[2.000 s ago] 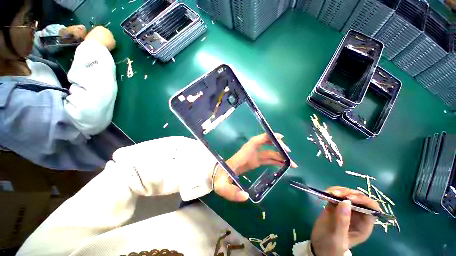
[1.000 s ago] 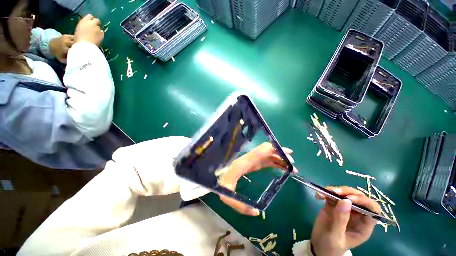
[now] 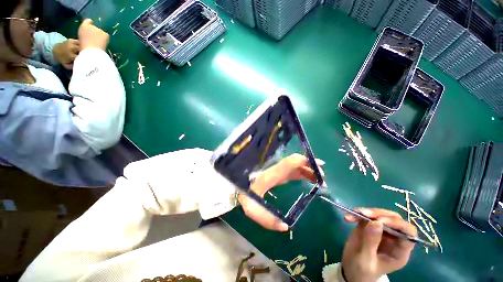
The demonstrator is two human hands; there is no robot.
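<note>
My left hand (image 3: 265,212) holds a phone middle frame (image 3: 255,144) by its lower end, tilted above the green mat. An orange-gold flex cable (image 3: 270,139) lies inside its dark upper end. My right hand (image 3: 378,242) holds dark thin tweezers (image 3: 364,216) like a pen. The tweezers' tip is close to the frame's lower right corner; I cannot tell whether it touches.
Cream loose strips (image 3: 361,151) lie right of the frame, with more strips (image 3: 419,217) behind my right hand. Frame stacks (image 3: 386,71) stand upper right, others (image 3: 185,33) upper left. Leaning frames (image 3: 477,184) are far right. Tall grey stacks (image 3: 287,19) line the back. A person (image 3: 94,104) sits left.
The frame has tipped from facing up to a steep tilt, and its upper end has moved right and lower. The tweezers' tip has come closer to its corner. The neighbour's hands have moved.
</note>
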